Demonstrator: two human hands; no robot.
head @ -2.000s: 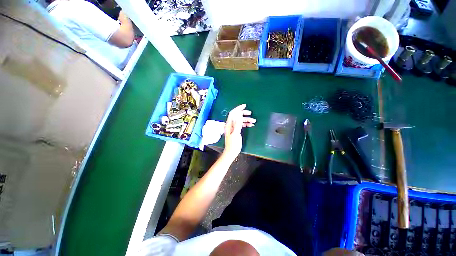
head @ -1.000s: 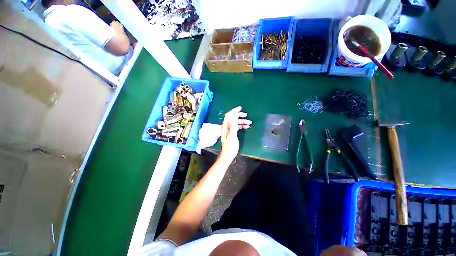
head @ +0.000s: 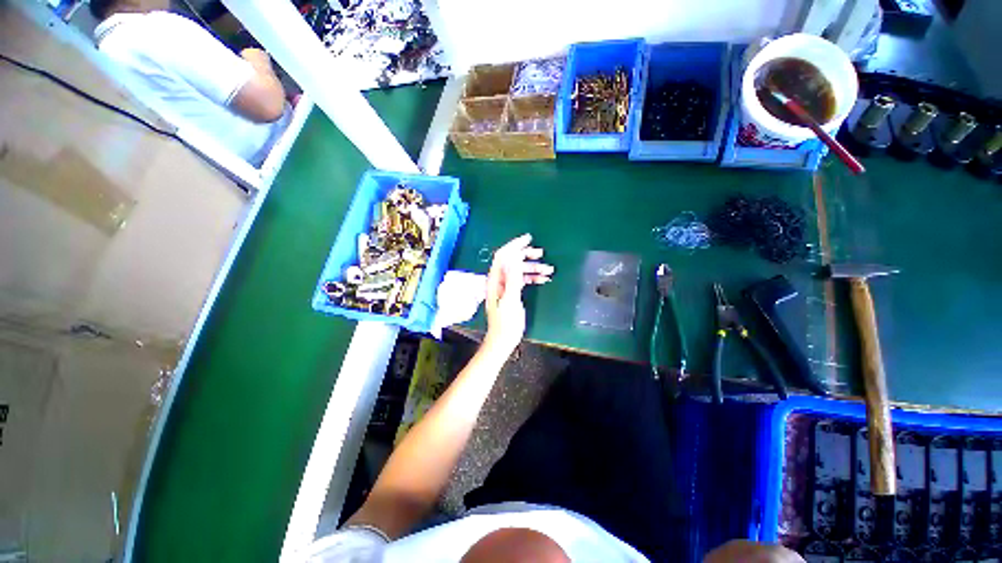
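My left hand (head: 511, 284) rests on the green bench top near its front edge, fingers apart, holding nothing. A white cloth or paper (head: 461, 299) lies just left of it, beside the blue bin of metal sleeves (head: 387, 255). The grey support plate (head: 608, 290) lies right of the hand, not touched. Further right lie green-handled pliers (head: 666, 321), black-handled pliers with yellow near the jaws (head: 730, 330) and a long black housing (head: 789, 333). My right hand is not in view; only a rounded part of that arm or shoulder shows at the bottom edge.
A hammer (head: 872, 374) reaches over the blue crate of housings (head: 778, 462). Silvery springs (head: 686, 231) and black rings (head: 764, 228) lie mid-bench. Small bins (head: 599, 99) and a grease tub (head: 826, 57) with a red-handled brush (head: 830, 141) stand behind. Another person (head: 192, 77) is at upper left.
The view has shifted slightly, so the bench things appear a little further left than two seconds ago. My left hand stays in the same place on the bench.
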